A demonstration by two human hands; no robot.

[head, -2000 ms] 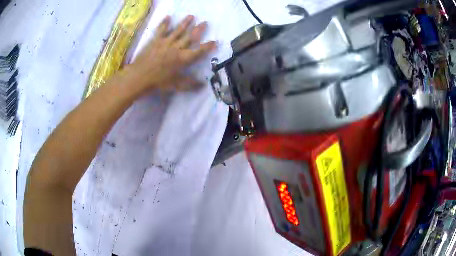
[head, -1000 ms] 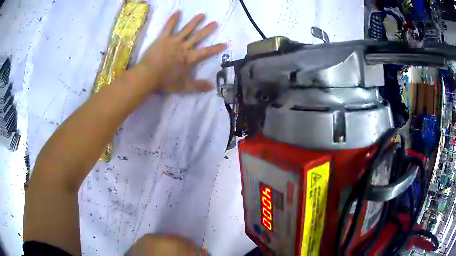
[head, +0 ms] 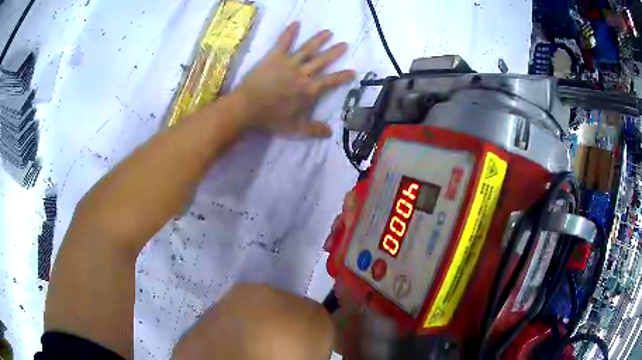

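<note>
My left hand lies palm down on the white paper marker, fingers spread and holding nothing. The red and silver cutting machine fills the right of the view, its red "4000" display and yellow strip facing me. My right hand shows only as a few reddish fingers at the machine's left edge, closed around the cutter handle; the rest is hidden behind the housing. The blade and base plate are hidden.
A long gold-yellow wrapped bar lies beside my left forearm. Dark layered fabric shows at the left edge. My bare knee is at the bottom. A black cord runs above the machine. Cluttered goods stand far right.
The machine has turned and tilted, so its display panel now faces me more fully. Reddish fingers show at its left edge. The left hand stays spread on the paper. The knee has come into view.
</note>
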